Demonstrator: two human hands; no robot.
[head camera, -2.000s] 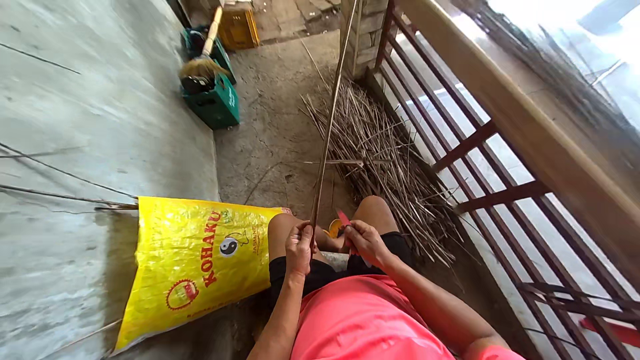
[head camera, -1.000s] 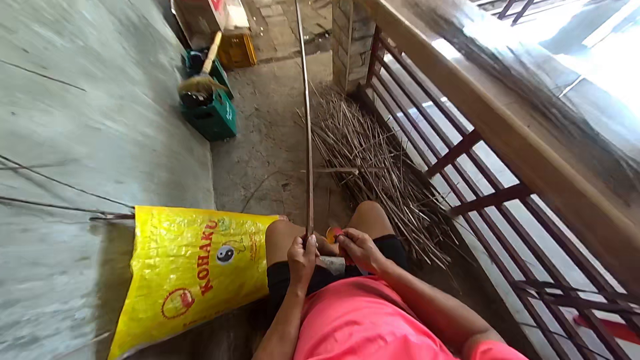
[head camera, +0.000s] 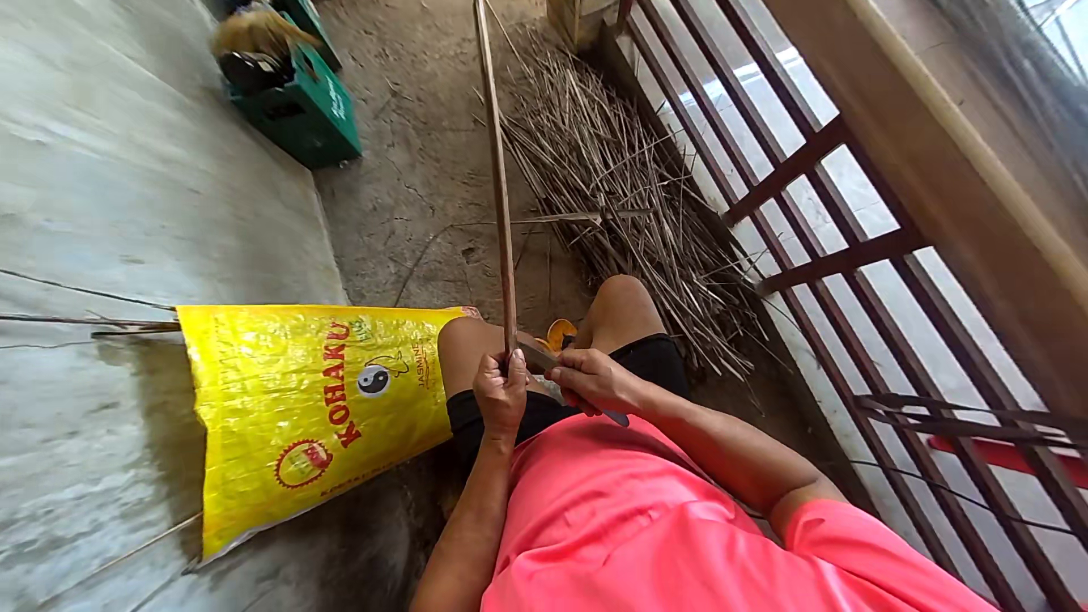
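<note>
My left hand (head camera: 503, 387) grips the near end of a long, thin brown stalk (head camera: 500, 170), which runs away from me past the top of the view. My right hand (head camera: 595, 380) is closed around a knife (head camera: 537, 355); its blade meets the stalk beside my left thumb. A grey end of the knife shows below my right hand. Beyond my knees, a heap of dry thin sticks (head camera: 620, 187) lies along the railing. A yellow woven sack (head camera: 263, 408) lies at my left thigh, with a few dark thin stalks (head camera: 127, 323) beyond its far left edge.
A concrete wall (head camera: 153, 153) rises on the left. A green plastic crate (head camera: 306, 119) with a straw broom (head camera: 259, 34) stands against it. The railing (head camera: 790, 183), with brown metal bars and a broad top rail (head camera: 952, 153), runs along the right. Rough concrete floor (head camera: 382, 161) lies ahead.
The stalk's far end has swung slightly left since the first frame. My right hand has turned, and the blade now lies against the stalk near my left hand. The view has shifted closer.
</note>
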